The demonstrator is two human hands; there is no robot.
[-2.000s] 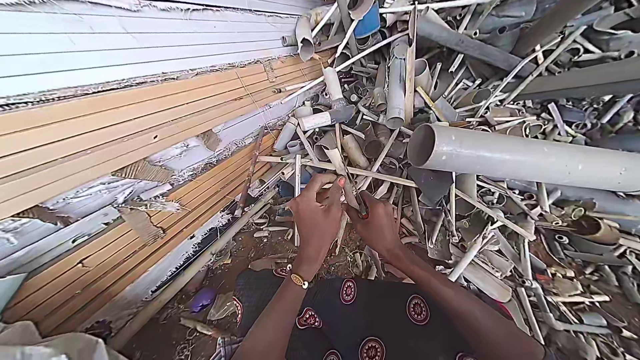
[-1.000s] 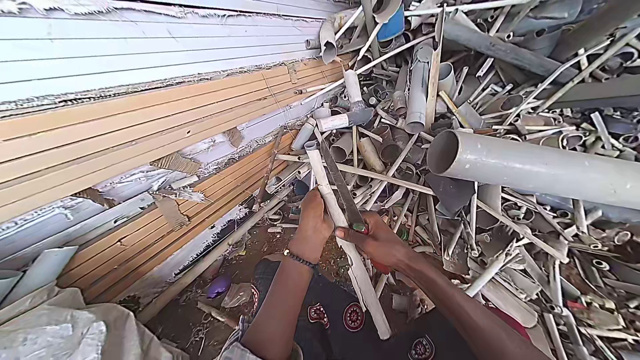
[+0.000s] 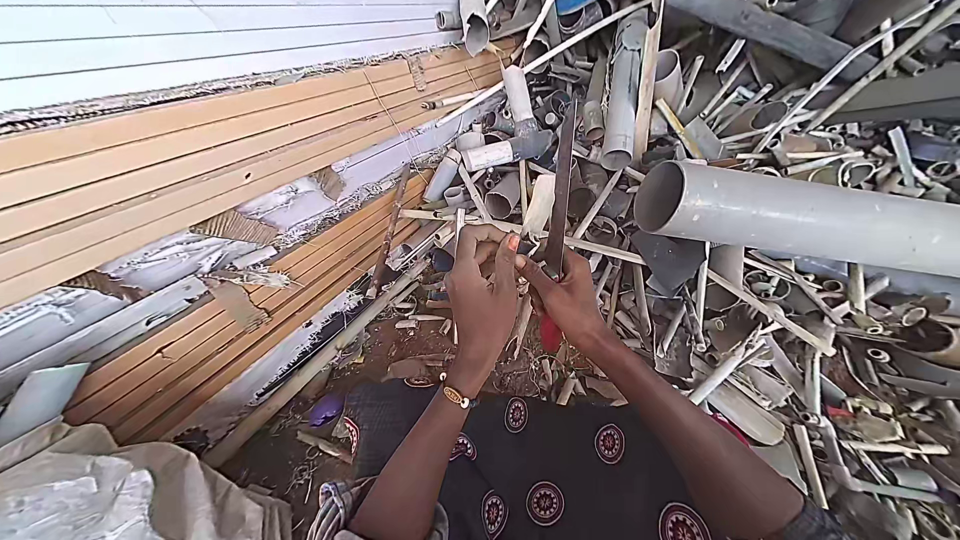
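My left hand has its fingers curled around a narrow white plastic strip, whose end shows above the knuckles; the rest is mostly hidden by the hand. Thumb and fingertips are pinched beside my right hand. That right hand grips a long, dark, flat metal blade pointing up, and red shows at its handle below the fist. The two hands are very close together above the lap, which is covered by dark patterned cloth.
Scrap plastic pipes and strips lie heaped ahead and to the right, among them a large grey pipe. Stacked tan panels run along the left. Crumpled beige sheeting lies at lower left, near a purple object on the ground.
One second ago a long, wide white pipe piece lay across my left hand beside the blade; now only a narrow white strip shows there. The blade has swung more upright.
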